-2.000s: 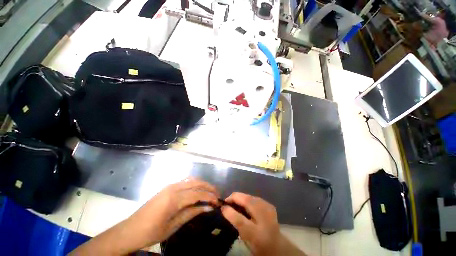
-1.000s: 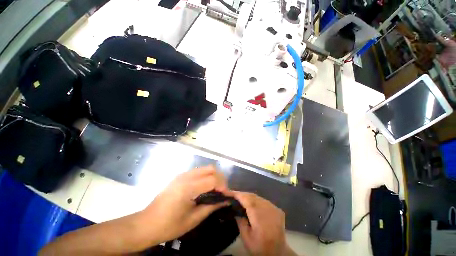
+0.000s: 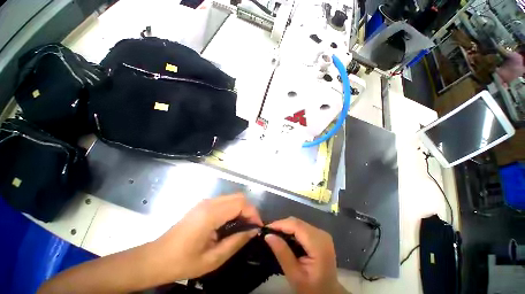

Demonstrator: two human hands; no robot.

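Note:
A black fabric pouch (image 3: 242, 267) hangs below my hands at the bottom centre, in front of the grey metal plate (image 3: 288, 215). My left hand (image 3: 210, 235) pinches the pouch's top edge between thumb and fingers. My right hand (image 3: 302, 252) pinches the same edge just to the right, and the fingertips of both hands nearly meet. What lies between the fingertips is dark and too small to make out. The lower part of the pouch is cut off by the picture's edge.
A large black bag (image 3: 167, 103) lies at left beside two smaller ones (image 3: 49, 92), (image 3: 34, 172). The white machine head (image 3: 305, 86) with a blue hose (image 3: 346, 97) stands ahead. A tablet (image 3: 469, 129), a black cable (image 3: 377, 241) and another pouch (image 3: 438, 258) are at right. A blue bin (image 3: 34, 252) is lower left.
The view has shifted, so the machine appears further right than in the earliest frame. My hands keep hold of the pouch; since a second ago the fingertips have changed their pinch on its edge.

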